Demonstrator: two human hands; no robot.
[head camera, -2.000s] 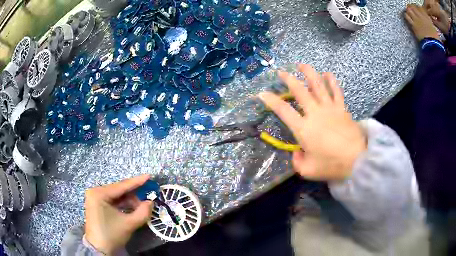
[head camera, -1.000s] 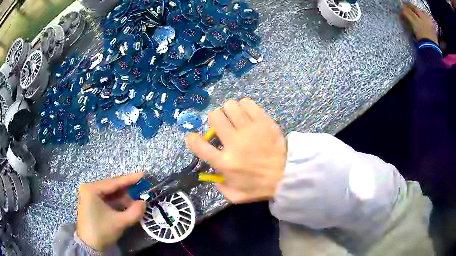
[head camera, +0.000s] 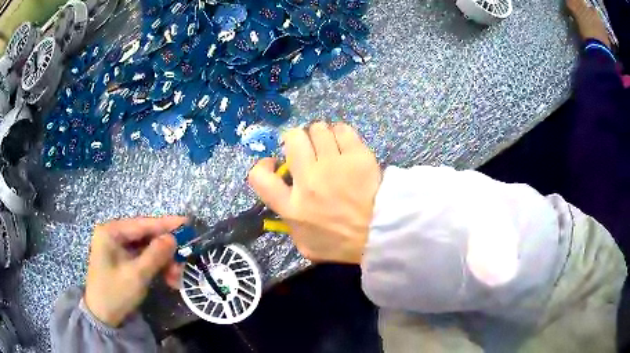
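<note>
My left hand (head camera: 131, 265) pinches a small blue circuit board (head camera: 184, 241) between thumb and fingers. A round white slotted fan housing (head camera: 221, 283) lies just right of those fingers, near the bench's front edge, with dark lead wires running from it toward the board. My right hand (head camera: 323, 193) is closed around the yellow handles of the pliers (head camera: 275, 225). The dark jaws point left and reach the board's edge beside my left fingertips. Whether the tips grip a wire or plug is too blurred to tell.
A large heap of blue circuit boards (head camera: 228, 76) covers the upper left. White-grey housings (head camera: 41, 69) are stacked along the left rim. One housing (head camera: 485, 9) stands at the upper right. Another person's hand (head camera: 587, 22) and dark sleeve are at the far right. Silver sheet (head camera: 442, 89) covers the bench.
My right hand has come down and left, picked up the pliers and brought their jaws to the board. My left hand still holds the board. The whole view has shifted slightly.
</note>
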